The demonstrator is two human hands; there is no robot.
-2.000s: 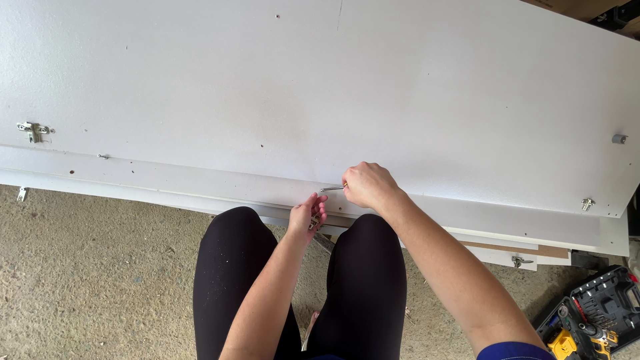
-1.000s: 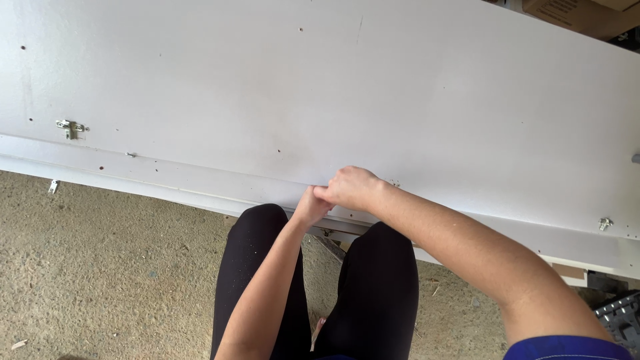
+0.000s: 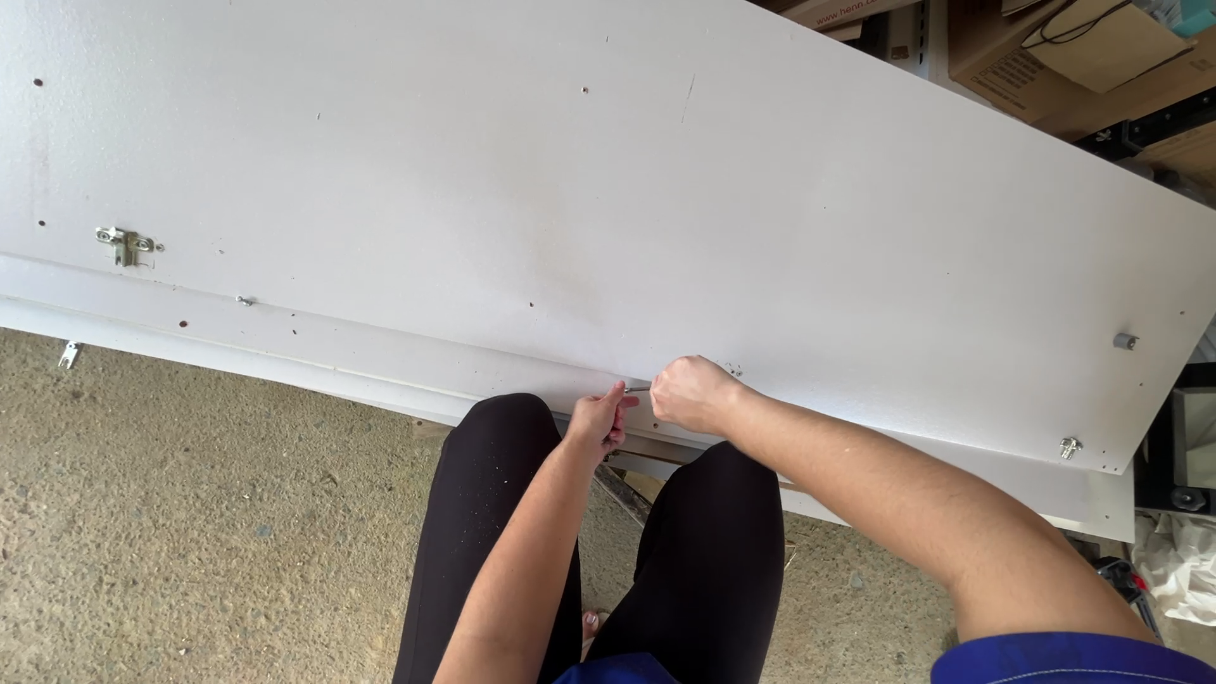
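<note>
My right hand (image 3: 693, 393) is closed around a tool with a thin metal shaft (image 3: 637, 389) that points left. At the shaft's tip are the thumb and fingers of my left hand (image 3: 602, 420), curled around something small and metallic that I cannot make out. Both hands are above the near edge of a large white panel (image 3: 570, 237), just beyond my knees. A metal hinge plate (image 3: 123, 245) is fixed on the panel at the left, and a small metal fitting (image 3: 1070, 447) at the right. The tool's handle is hidden in my fist.
Another white board (image 3: 380, 366) lies under the panel's near edge. A small metal bracket (image 3: 69, 354) sticks out at the left. Cardboard boxes (image 3: 1007, 71) stand beyond the panel at the upper right. Rough concrete floor (image 3: 209, 513) shows below.
My hands, touching one second ago, are now slightly apart, with the metal shaft visible between them.
</note>
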